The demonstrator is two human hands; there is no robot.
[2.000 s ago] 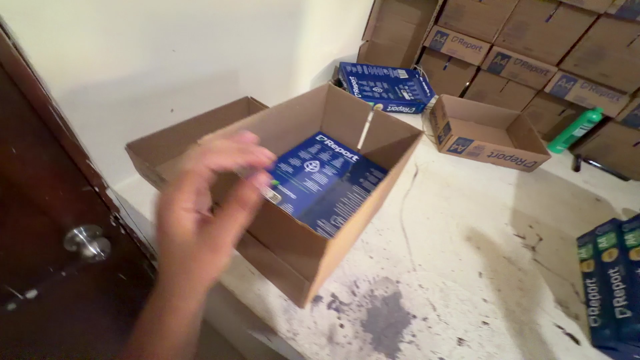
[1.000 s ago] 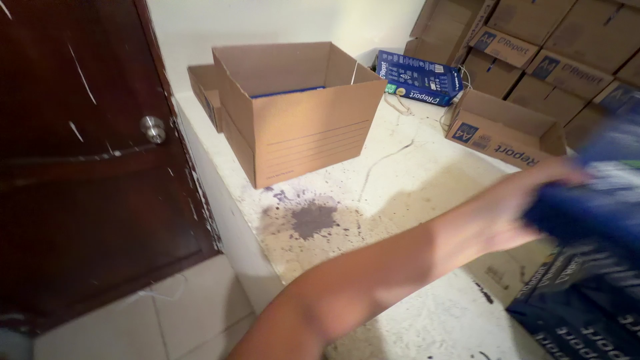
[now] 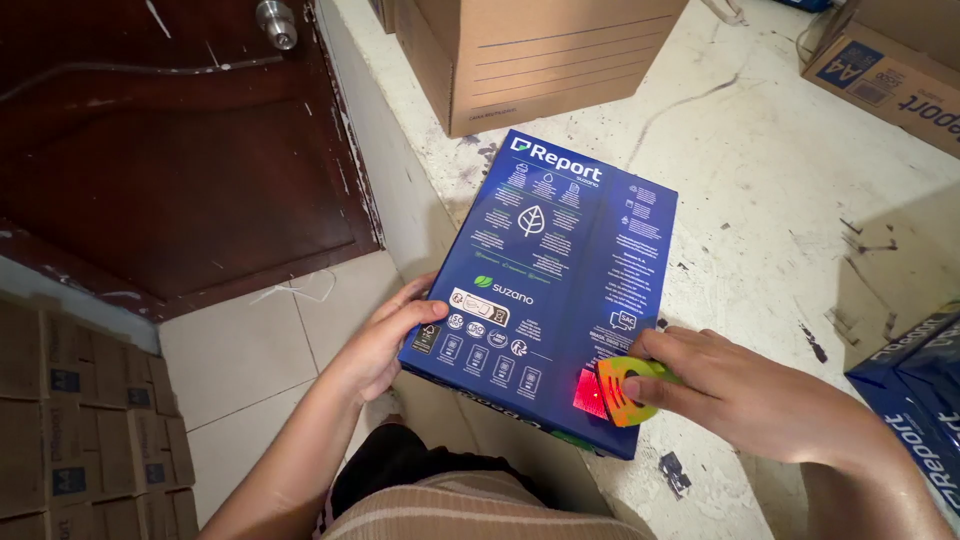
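A blue ream of paper (image 3: 555, 247), wrapped and printed, lies tilted across the near edge of the white worktop, its lower left part beyond the edge. My left hand (image 3: 397, 330) grips its lower left corner, thumb on top and fingers below. In my right hand (image 3: 675, 375) is a small yellow-green and orange handheld scanner (image 3: 628, 391), held over the ream's lower right part. Red light falls on a printed code (image 3: 591, 392) beside it. The fingers of my right hand hide part of the scanner.
An upright cardboard box (image 3: 555, 60) stands beyond the ream. A low carton (image 3: 877, 82) sits at the upper right, and more blue reams (image 3: 907, 390) at the right edge. Stacked cartons (image 3: 97, 427) stand on the floor at lower left, near a dark wooden door (image 3: 172, 150).
The view has shifted down. One second ago a hand was at a blue pack on the right; now a ream is before me, with the scanner in my right hand, its red light on.
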